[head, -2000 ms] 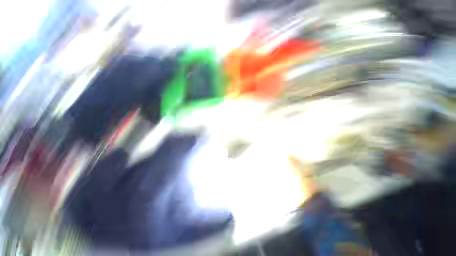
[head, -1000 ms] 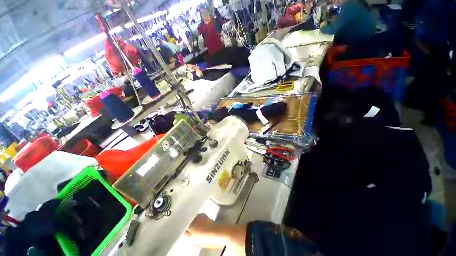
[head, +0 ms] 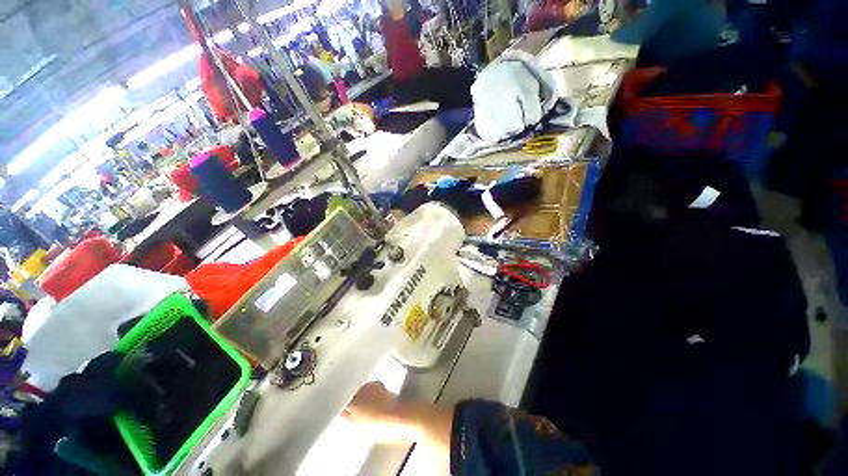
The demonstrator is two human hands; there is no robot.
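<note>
The cream-white sewing machine head point(head: 372, 316), marked SINZUAN, runs diagonally across the lower middle of the view. My right hand point(head: 377, 406) reaches in from the lower right, its sleeve dark and patterned, and lies against or just beside the machine's lower part. Glare washes out the fingers, so I cannot tell whether they hold anything. The needle area is cut off below the view. My left hand is not in view.
A green basket point(head: 240, 376) with dark pieces stands at the left. Scissors point(head: 525, 272) lie beyond the machine, before a cardboard tray point(head: 558, 200). Dark garments point(head: 669, 325) are piled at the right, below a red and blue crate point(head: 697, 107). Thread cones point(head: 221, 183) stand behind.
A second ago the view was slightly different; the scene has shifted a little. My right hand stays near the same place on the machine. The earliest frame is blurred by fast head motion.
</note>
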